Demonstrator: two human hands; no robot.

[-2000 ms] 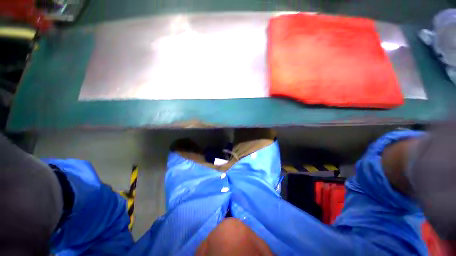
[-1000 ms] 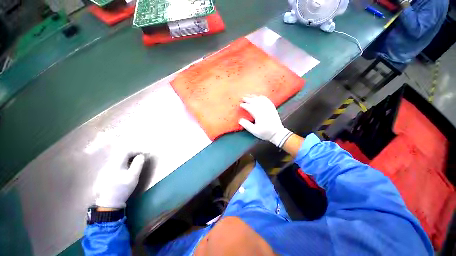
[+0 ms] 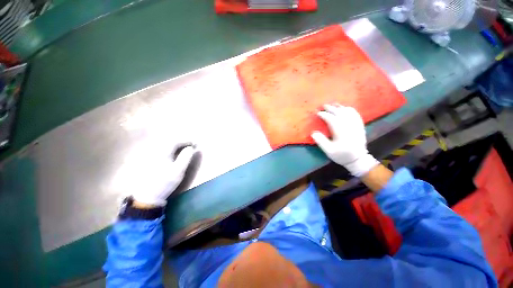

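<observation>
A red foam pad [image 3: 315, 79] lies flat on the right part of the shiny metal sheet [image 3: 84, 163] on the green bench. My right hand [image 3: 344, 138], in a white glove, rests on the pad's front edge with its fingers spread and grips nothing. My left hand [image 3: 160, 174], also gloved, lies on the metal sheet left of the pad, apart from it. Its thumb stands away from the other fingers, which are washed out by glare. No held object shows in it.
A red pad [image 3: 225, 7] with a silver finned part is cut off at the top edge. A white fan [image 3: 439, 14] stands at the back right. Red pads [image 3: 489, 208] lie in a black bin at the lower right. A dark-framed item [image 3: 12, 107] is at the left edge.
Both gloved hands now show on the bench, out of view two seconds ago. Since one second ago the view has turned; the hands keep about the same places on sheet and pad.
</observation>
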